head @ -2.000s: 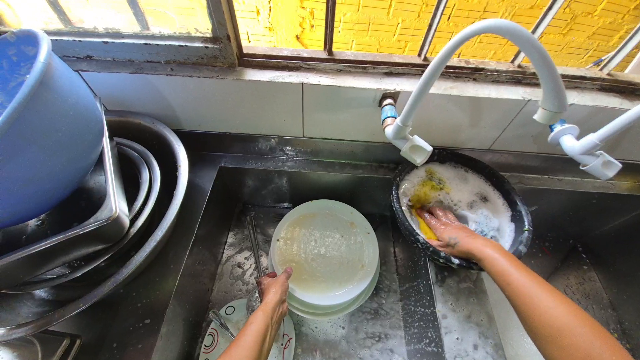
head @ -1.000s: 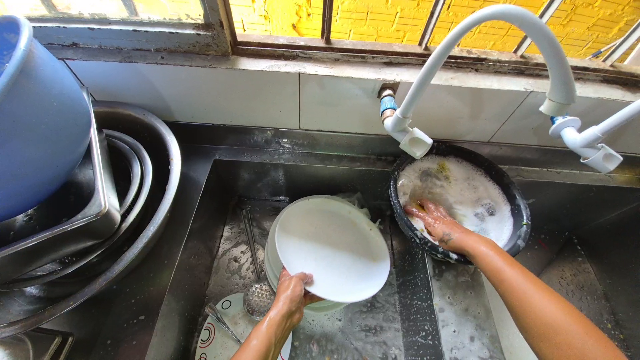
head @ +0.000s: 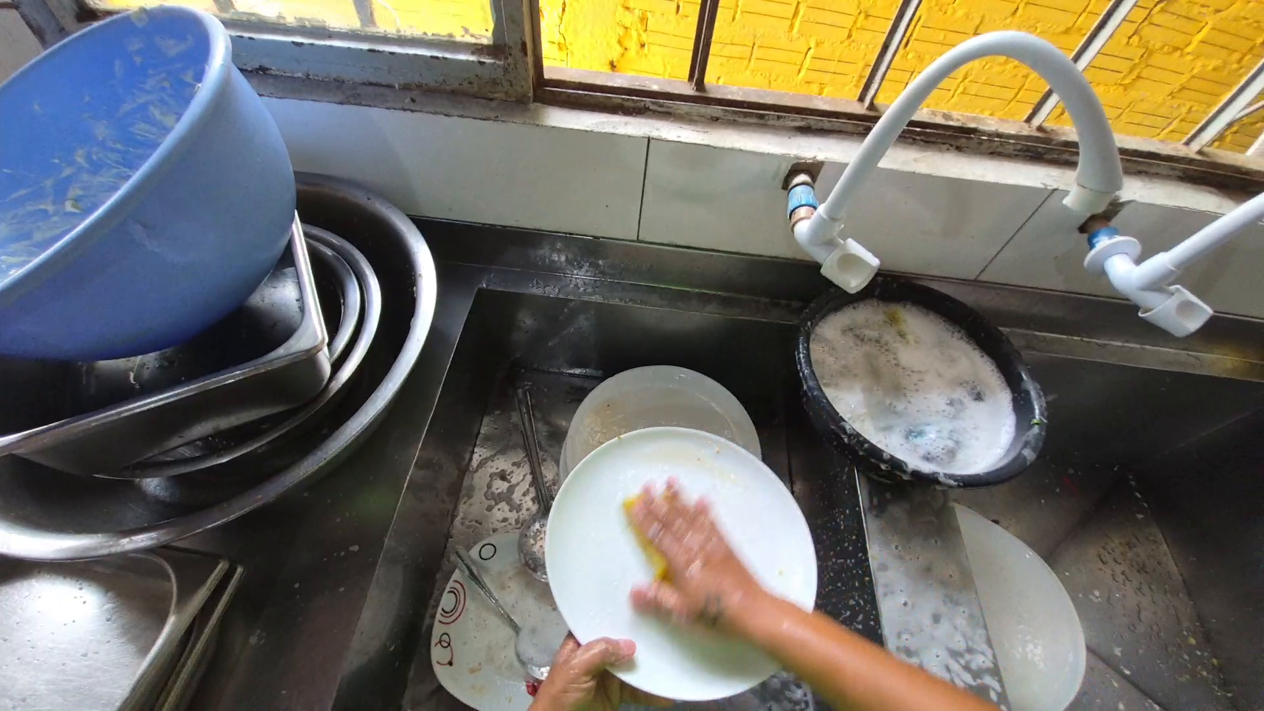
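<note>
A white plate (head: 750, 504) is raised over the left sink basin, its lower left rim gripped by my left hand (head: 588, 671). My right hand (head: 691, 553) presses a yellow sponge (head: 647, 538) flat on the plate's face; the hand is slightly blurred. Behind the held plate, more stacked plates (head: 662, 395) lie in the basin. To the left are a patterned plate (head: 484, 622), a spoon (head: 499, 592) on it, and a long-handled metal ladle (head: 533, 484). A black basin (head: 1032, 425) of foamy water stands at the right, below the white faucet (head: 849, 265).
At the left, a blue plastic tub (head: 227, 197) rests on a metal pan (head: 306, 346) and large steel bowls (head: 420, 296). Metal trays (head: 89, 612) lie at the lower left. Another white plate (head: 1037, 602) sits in the right basin. A second faucet (head: 1136, 272) is at the right.
My right hand has moved left out of the black basin onto the plate, with the yellow sponge. My left hand has lifted the plate off the stack and toward me.
</note>
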